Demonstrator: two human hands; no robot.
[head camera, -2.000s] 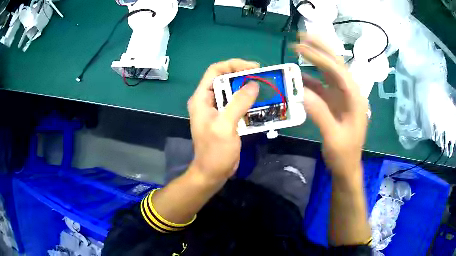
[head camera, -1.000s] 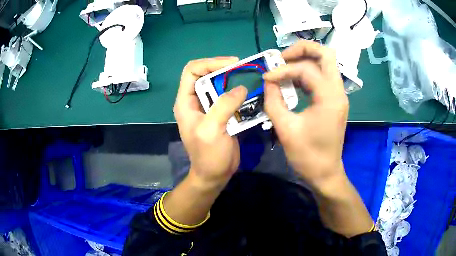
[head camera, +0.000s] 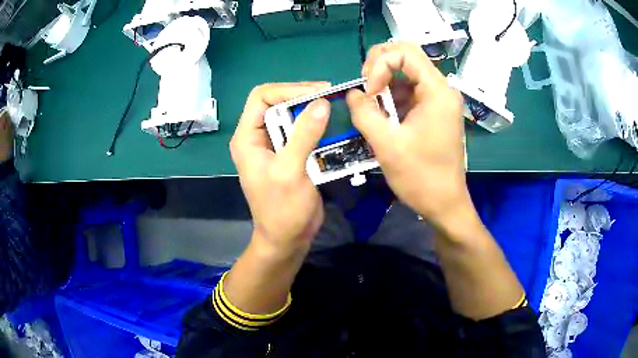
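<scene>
A white housing (head camera: 278, 120) is held above the bench's front edge, its open rectangular end facing me. A blue-edged part and a small circuit board (head camera: 344, 154) show inside, and a small white knob (head camera: 358, 180) sticks out of its lower edge. My left hand (head camera: 280, 164) grips the housing's left end, thumb over the opening. My right hand (head camera: 420, 133) is at the right end, thumb and index finger pinched together at the upper right of the opening. Whatever lies between these fingertips is hidden. The red wire is mostly covered.
White housings (head camera: 183, 91) with black cables stand at the back left and back right (head camera: 490, 63). A grey metal box (head camera: 308, 17) is at the back centre. Clear plastic bags (head camera: 587, 91) lie right. Blue bins (head camera: 615, 259) with white parts stand below. Another person's sleeve (head camera: 14, 231) shows far left.
My right hand came in from beside the housing to pinch at its opening, then moved to the upper right. The housing shifted left, and the red wire became mostly covered. A sleeve appeared far left.
</scene>
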